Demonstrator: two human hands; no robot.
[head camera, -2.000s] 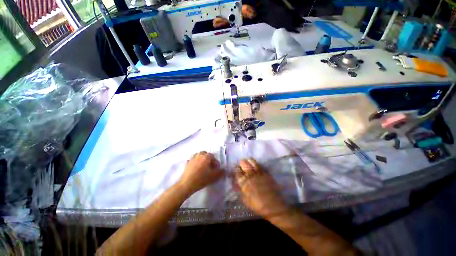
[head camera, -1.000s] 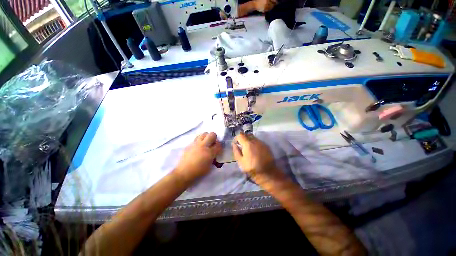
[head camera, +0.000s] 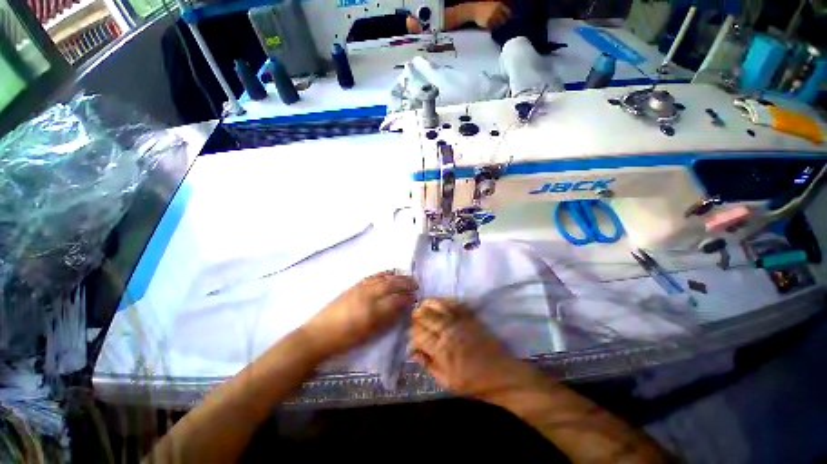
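Observation:
A thin pale lilac-white fabric panel lies on the white machine table and runs up to the presser foot and needle of the sewing machine. My left hand grips a folded edge of the fabric just below the needle. My right hand grips the same fold, touching my left hand, nearer the table's front edge. The fold runs from the needle area down between my hands. The fingertips are partly hidden in the cloth.
Blue-handled scissors lie behind the fabric, and slim snips lie right of it. A tape measure runs along the front edge. A crumpled clear bag is at left. Another person's hand is at the machine opposite.
Both hands have moved back from the needle toward the table's front edge, with the folded fabric between them. The view has shifted slightly.

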